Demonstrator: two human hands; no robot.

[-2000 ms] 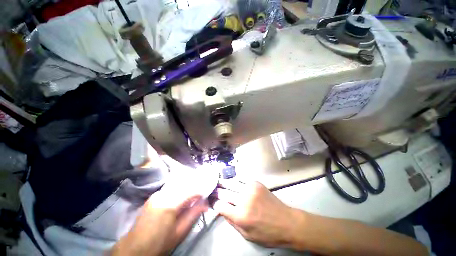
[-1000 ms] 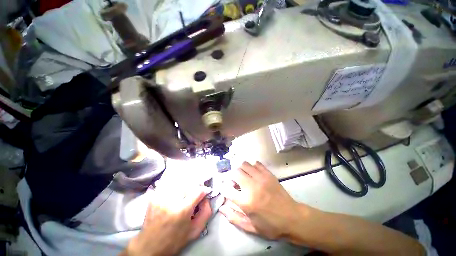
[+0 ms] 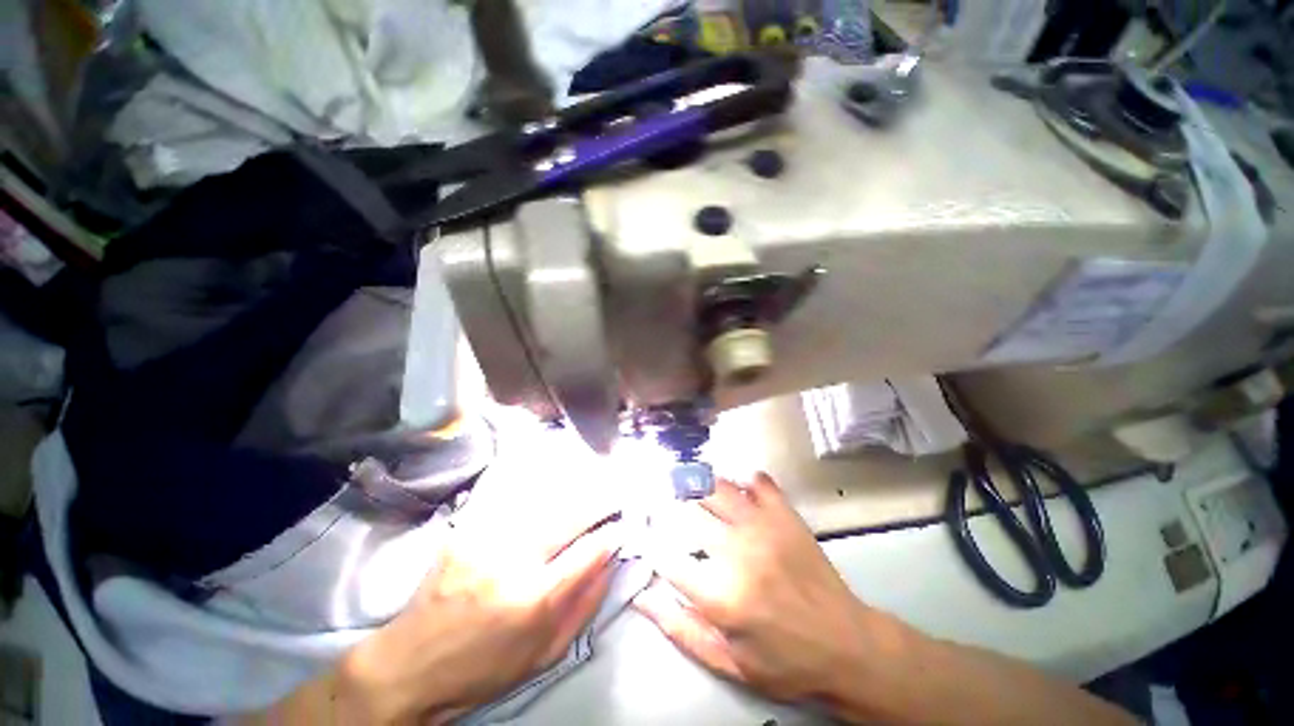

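Note:
The navy, grey and pale garment point(image 3: 199, 411) lies bunched left of the needle area of the cream sewing machine point(image 3: 908, 199). My left hand point(image 3: 490, 610) presses on the pale cloth just in front of the needle, fingers at its edge. My right hand point(image 3: 773, 589) is close beside it on the right, fingertips bent down on the same cloth edge. Strong glare from the lamp hides the presser foot, the needle tip and some of the fingertips. A small blue-grey block point(image 3: 693, 479) shows just above my right fingers.
Black-handled scissors point(image 3: 1025, 525) lie on the bed to the right, beside folded white pieces point(image 3: 880, 419). Dark shears with a purple strip point(image 3: 610, 146) rest on the machine head. White cloth point(image 3: 327, 71) is heaped behind. A control panel point(image 3: 1237, 518) is at the far right.
The view has shifted, so the machine head appears further right. My hands stay at the cloth edge by the needle; my left hand now lies flatter, and a cloth edge shows below it.

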